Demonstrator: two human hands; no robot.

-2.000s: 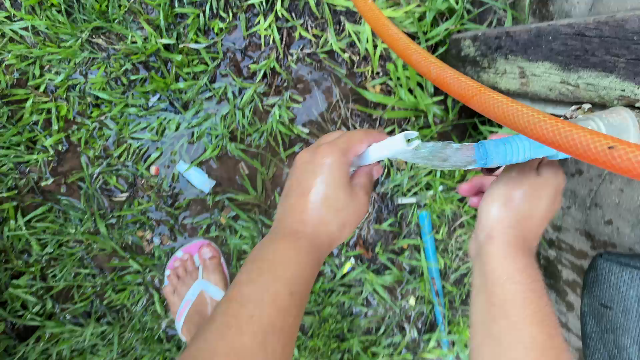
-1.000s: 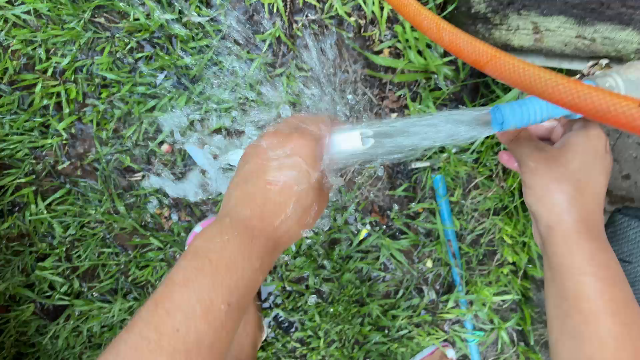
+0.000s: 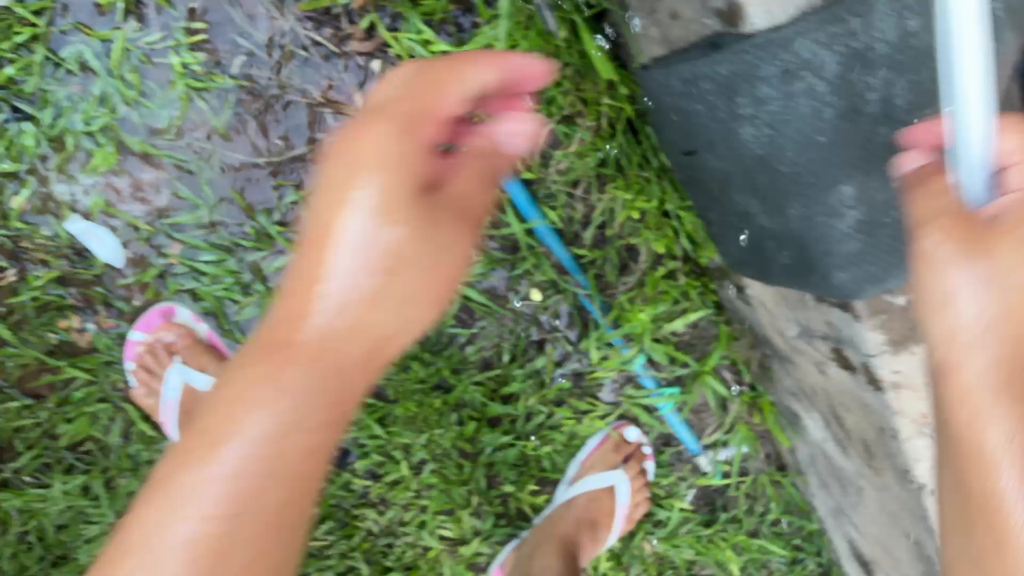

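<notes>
My left hand [image 3: 416, 160] is over the wet grass, fingers curled with thumb and fingertips near each other; blur hides whether anything small is between them. At the right edge my right hand [image 3: 960, 184] grips a pale, whitish-blue tube [image 3: 968, 96] that stands up out of the top of the view; what it is exactly is blurred. A thin blue pipe [image 3: 560, 252] lies in the grass below and right of my left hand, with its upper end hidden behind that hand.
A dark grey mat or cloth [image 3: 768, 160] drapes over a concrete edge [image 3: 832, 416] at the right. Muddy water [image 3: 200, 136] stands in the grass at upper left, near a pale scrap [image 3: 96, 240]. My feet in flip-flops [image 3: 600, 480] stand on the grass.
The view has shifted toward the right side and the dark mat. My left hand no longer holds the white fitting in the water stream. The orange hose and blue-wrapped hose end are out of view.
</notes>
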